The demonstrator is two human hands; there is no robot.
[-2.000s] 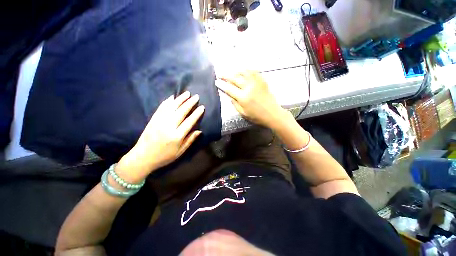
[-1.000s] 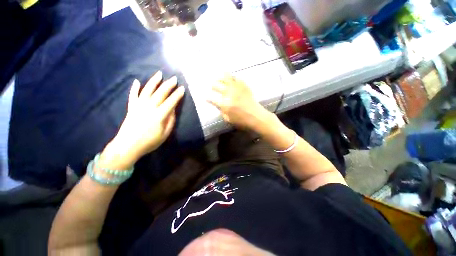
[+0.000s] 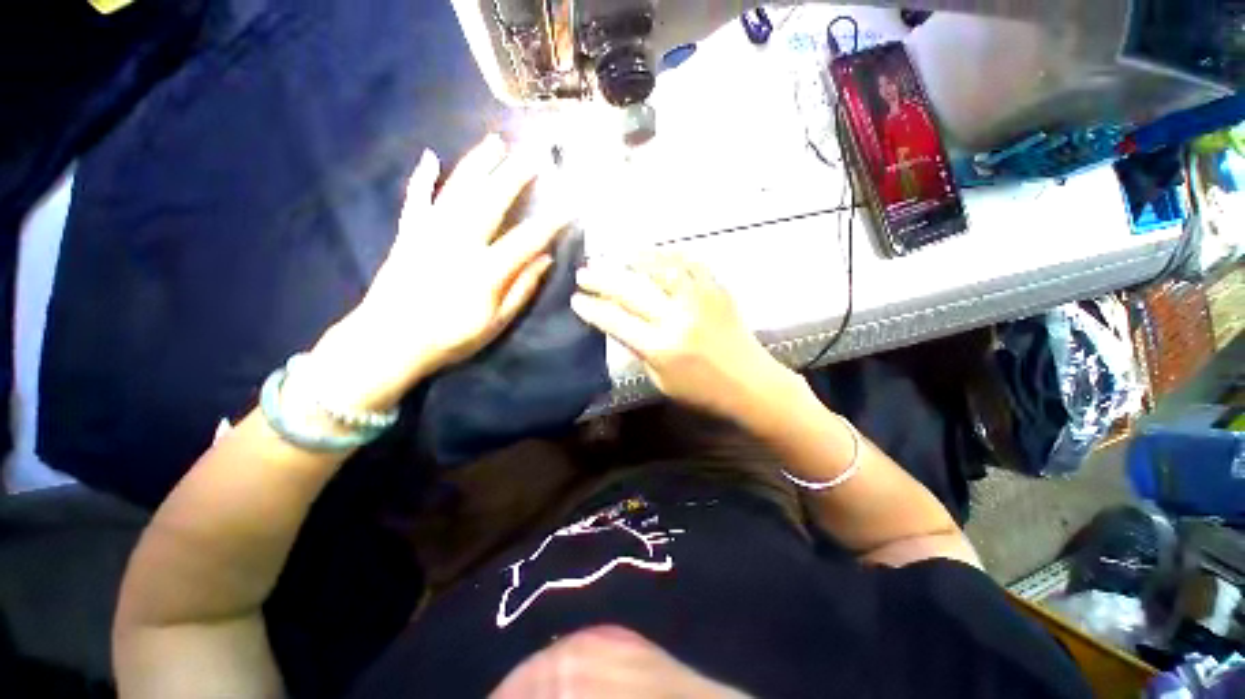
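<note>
A dark navy garment panel [image 3: 260,219] covers the left of the white sewing table and hangs over its front edge. My left hand [image 3: 458,266] lies on the panel with its fingers spread, fingertips near the bright needle area. My right hand [image 3: 669,321] rests at the panel's right edge, fingers together and fingertips touching or close to the cloth; whether they pinch it cannot be told. The sewing machine head [image 3: 553,48] is at the top, just beyond my left fingertips. Lamp glare hides the needle and presser foot.
A phone [image 3: 901,148] showing a reddish video lies right of the machine head, with a thin black cable [image 3: 849,273] running over the table edge. Blue-teal items [image 3: 1045,150] lie right of it. A plastic-wrapped bundle [image 3: 1079,382] is below the table at the right.
The view has shifted, and more of the machine head shows. My left hand has moved forward on the panel towards the needle area. The cloth near the front edge is now more bunched.
</note>
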